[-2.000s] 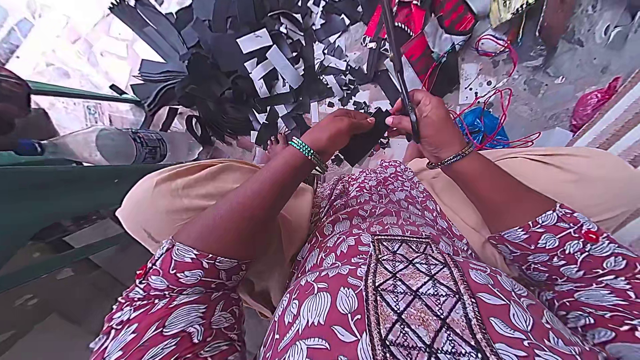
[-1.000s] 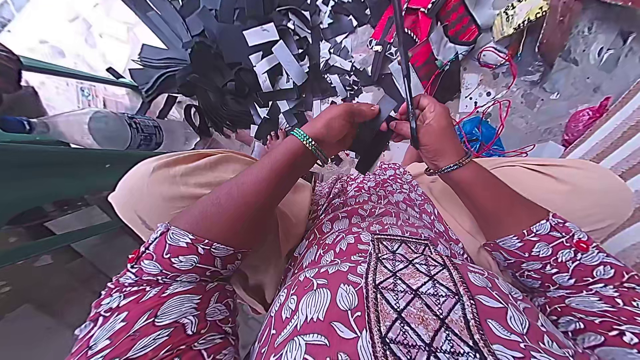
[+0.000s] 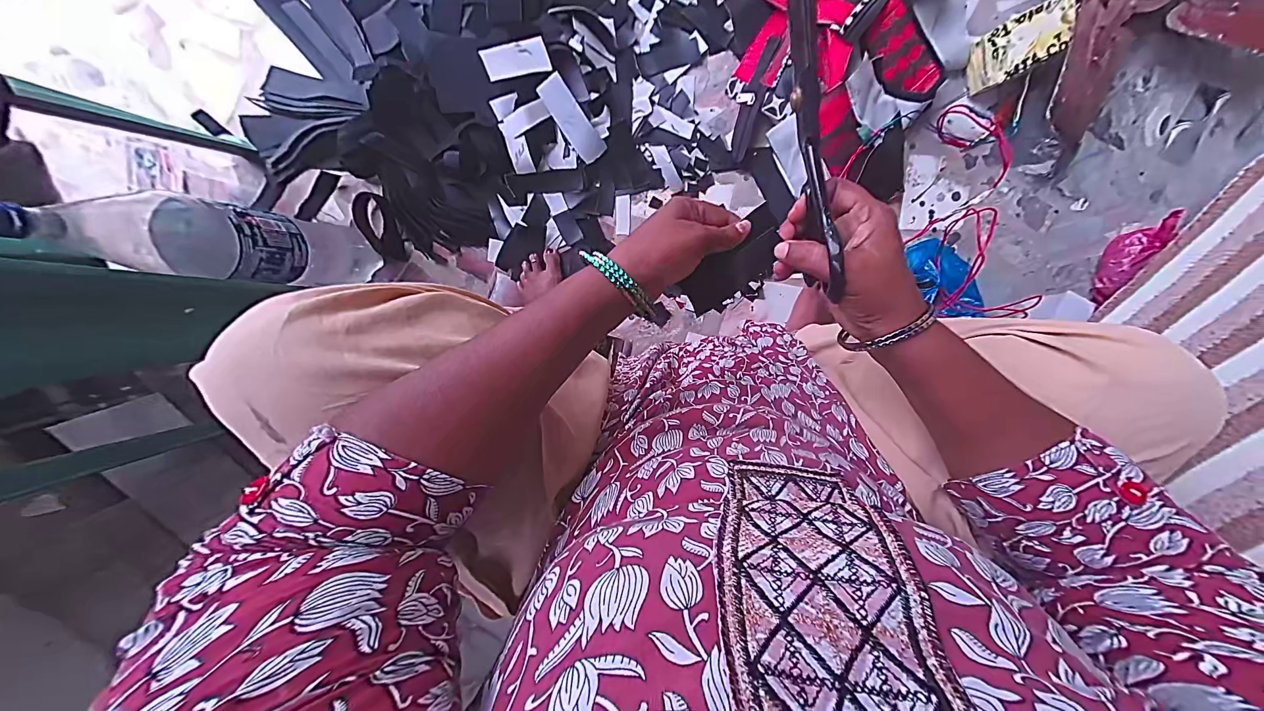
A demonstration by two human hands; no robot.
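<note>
My left hand pinches a dark flat piece of material between thumb and fingers, above my lap. My right hand is closed around the handles of long black scissors, whose blades point away from me. The fingertips of the right hand are close to the dark piece's right side. Whether they touch it cannot be told. Beyond the hands lies a heap of black strips and small white and black cut pieces.
A clear plastic bottle lies at the left by a green frame. Red and black straps, red cord, a blue plastic bag and a pink bag lie at the right. A bare foot shows below the heap.
The left hand has shifted its hold on the dark piece, and its thumb and fingers are now pinched together. The scissors have stayed in my right hand.
</note>
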